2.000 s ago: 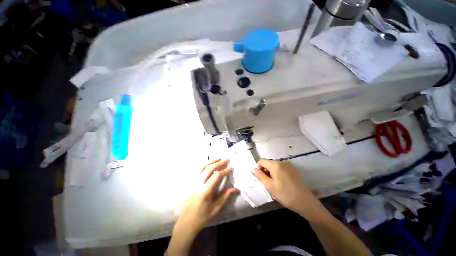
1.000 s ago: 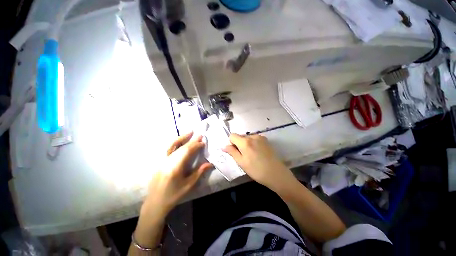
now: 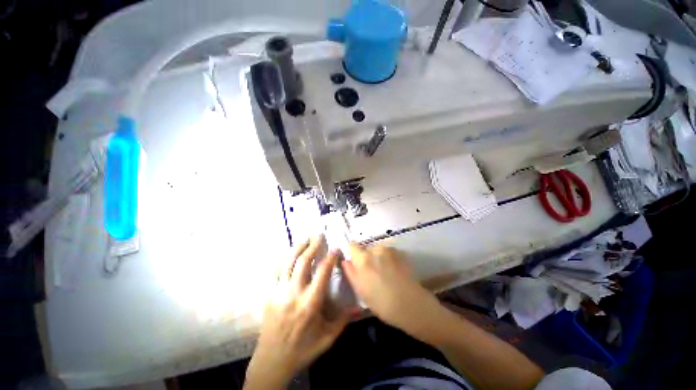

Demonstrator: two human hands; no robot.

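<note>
A small white fabric piece [image 3: 336,230] lies just in front of the presser foot [image 3: 330,204] of the sewing machine; its lower part is mostly hidden by the hands. My left hand [image 3: 309,308] lies over its left side, fingers pointing toward the needle. My right hand [image 3: 381,282] is on its right side, fingertips against the fabric. Both hands are bare and close together. Whether the fabric is under the foot is hard to tell in the glare.
A stack of white cut pieces [image 3: 462,187] and red scissors [image 3: 565,195] lie right on the bed. A blue bottle-shaped item [image 3: 123,181] is at the left. A blue cap [image 3: 374,39] and papers [image 3: 537,57] are on the machine head. Offcuts [image 3: 565,278] fill a blue bin lower right.
The view has shifted between frames. My hands have closed in on the fabric piece, and less of it shows between them. My left fingers now reach further over it.
</note>
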